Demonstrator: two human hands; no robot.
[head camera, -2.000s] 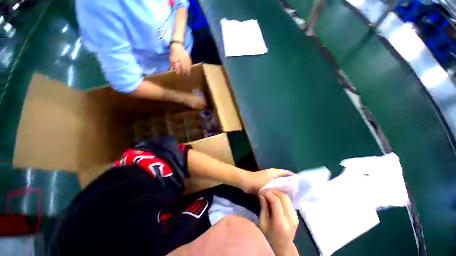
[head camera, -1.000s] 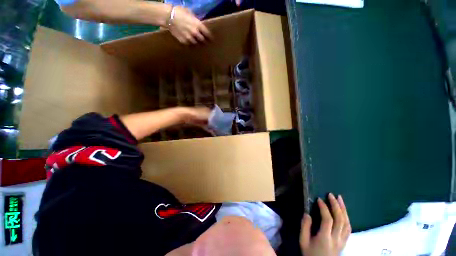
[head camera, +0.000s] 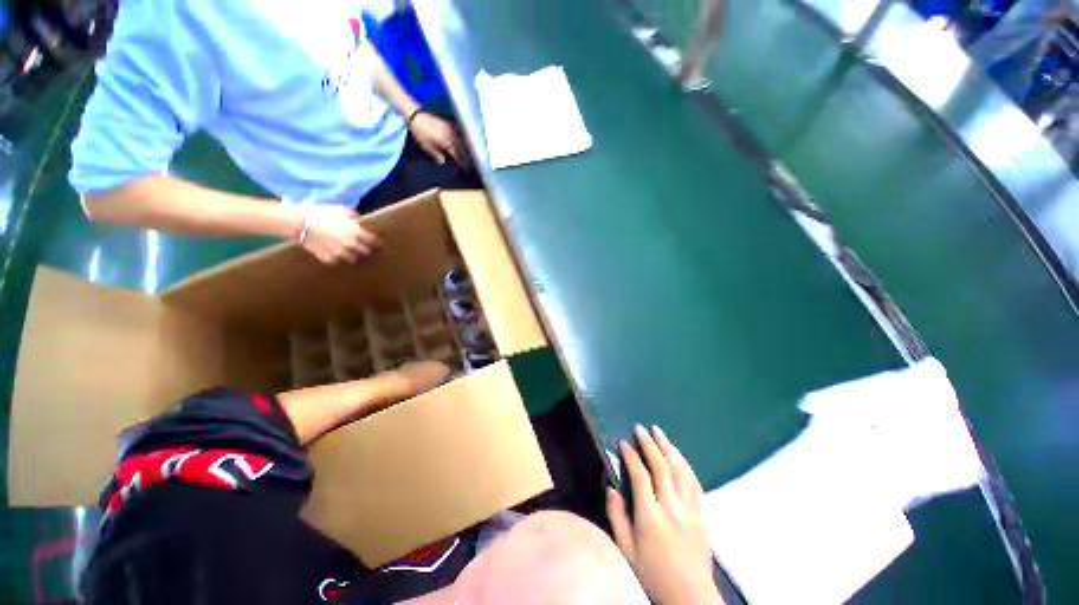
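An open brown carton stands beside the belt. Inside is a cardboard cell divider. Wrapped pieces with dark centres stand in the cells nearest the belt. My left hand reaches into the carton at the near side; its fingers are low and blurred, partly behind the near flap, so what it holds cannot be told. My right hand rests on the belt's edge, fingers apart, empty. A stack of flat white bags or sheets lies on the belt just right of it.
A coworker in a light blue shirt stands across the carton, one hand at its far edge and the other by the belt. A white sheet lies farther along the green belt. Carton flaps spread outward.
Two seconds ago both my hands held a white bag over the belt. One second ago my left hand was in the carton with a whitish piece; now it is lower there. The coworker's hand has left the carton's inside.
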